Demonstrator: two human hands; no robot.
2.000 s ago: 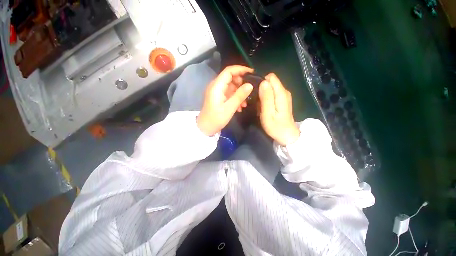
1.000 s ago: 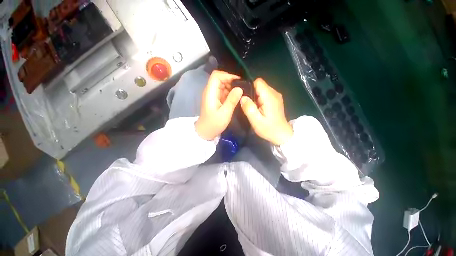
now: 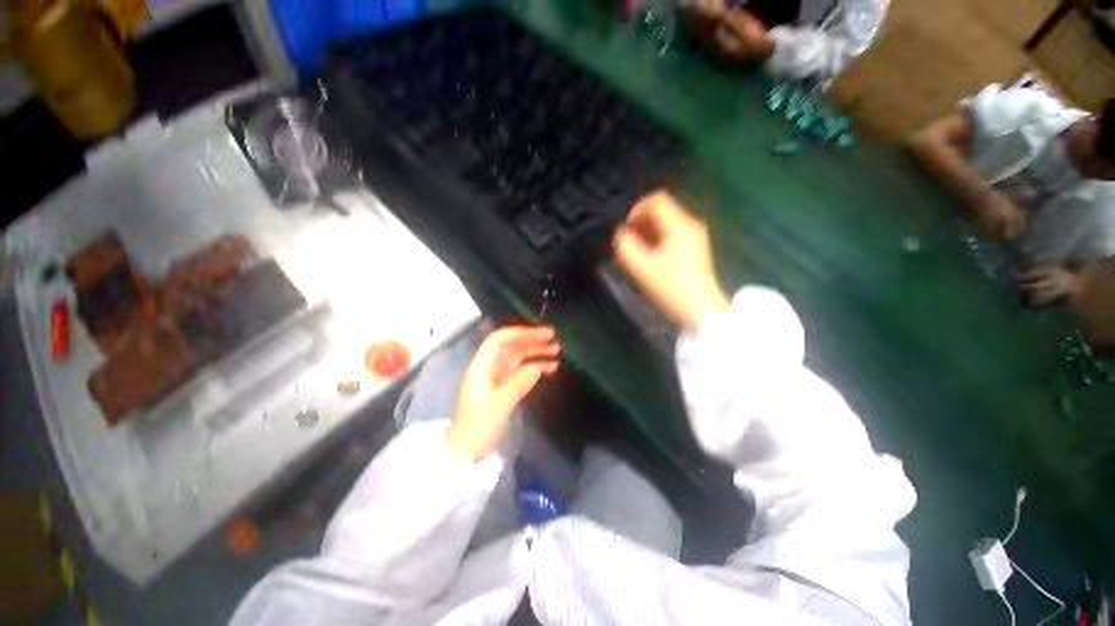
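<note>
My right hand [image 3: 673, 263] is raised over the near right edge of the black blister tray [image 3: 489, 135]. Its fingertips are bent together and blurred, and I cannot tell whether they hold anything. My left hand [image 3: 501, 382] is between the white machine table and the green bench, fingers partly curled, with no part visible in it. The tray has rows of pockets; its contents are too blurred to tell. The black housing does not show in either hand.
The white machine table [image 3: 404, 263] is at left with a reddish-brown fixture [image 3: 153, 349], an orange-red emergency stop [image 3: 388, 358], a fan [image 3: 294, 147] and a red stick [image 3: 60, 330]. Other people sit across the green bench [image 3: 844, 220]. A white adapter [image 3: 990, 564] lies lower right.
The view has swung up, showing more tray, the fan and people. My hands, together on a dark part before, have separated; my right hand has moved forward to the tray. The dark part no longer shows.
</note>
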